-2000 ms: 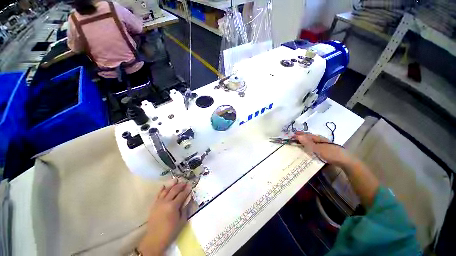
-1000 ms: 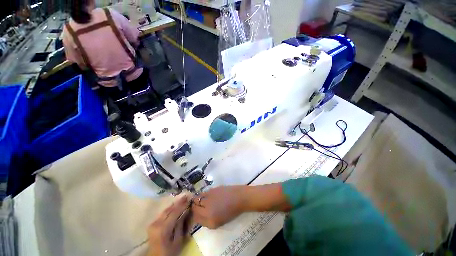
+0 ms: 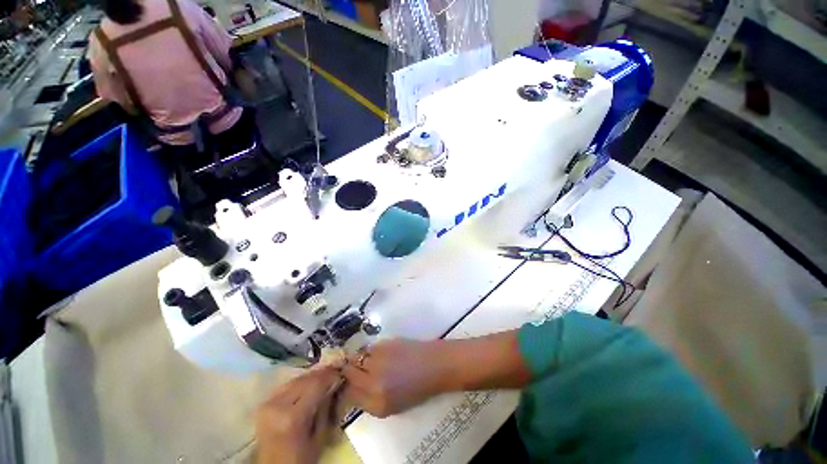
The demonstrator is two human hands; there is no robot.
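The large beige fabric panel (image 3: 136, 381) lies left of and under the white sewing machine (image 3: 481, 145). My left hand (image 3: 295, 412) and my right hand (image 3: 390, 373) meet at its edge, just below the needle area (image 3: 340, 337). The fingertips of both hands pinch a small bit of the panel's edge; the fingers partly hide it. The thread snips (image 3: 537, 255) with a black cord lie on the white table to the right of my hands.
A ruler scale (image 3: 471, 408) runs along the table's front edge. More beige fabric (image 3: 725, 308) lies at the right. Blue bins (image 3: 86, 213) stand at the left. A person in pink (image 3: 163, 68) sits beyond. A metal rack (image 3: 689, 91) stands at the back right.
My right hand has left the snips, which now lie on the table, and has moved left to join my left hand by the needle. The view has shifted slightly.
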